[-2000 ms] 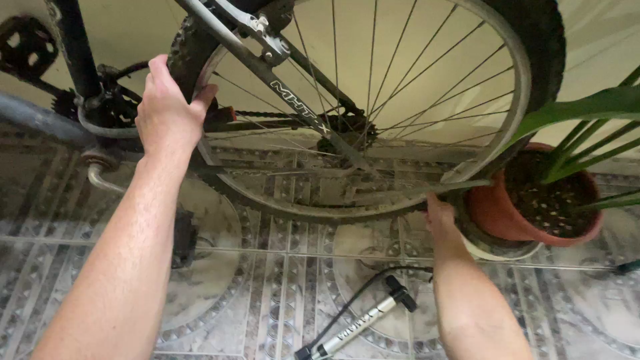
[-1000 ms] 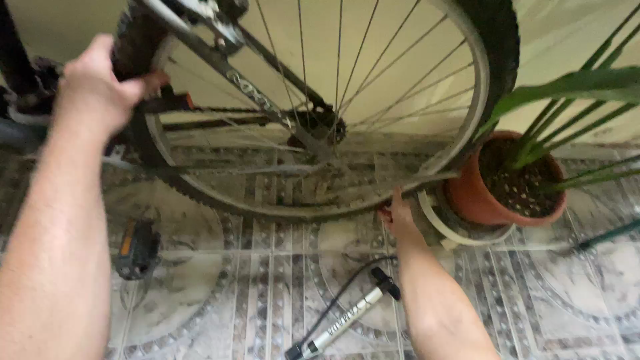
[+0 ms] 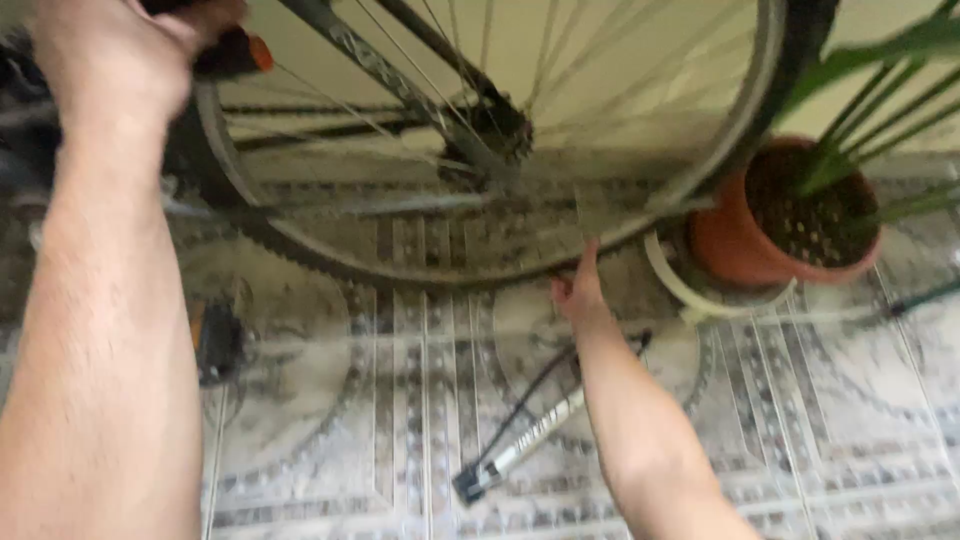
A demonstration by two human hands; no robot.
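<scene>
My right hand (image 3: 577, 289) grips the lower edge of the bicycle wheel's tire (image 3: 420, 285), thumb on the near side. At the upper left, my left hand (image 3: 142, 45) is blurred and partly cut off by the frame; it is at the wheel's left side, over a dark part with an orange end (image 3: 259, 54), and its fingers do not show clearly. Between the hands are the spokes and the rear sprocket cluster (image 3: 487, 142). A silver hand pump (image 3: 536, 439) with a black hose lies on the floor beside my right forearm, which partly hides it.
A terracotta pot (image 3: 795, 262) with a leafy plant stands at the right in a pale round dish (image 3: 690, 296), close by the wheel. A pedal (image 3: 217, 341) shows beside my left forearm. The tiled floor (image 3: 315, 465) meets a pale wall behind the wheel.
My left hand has shifted from the tire's upper left to the dark part with the orange end. My right hand stays at the lower tire. The view has moved closer.
</scene>
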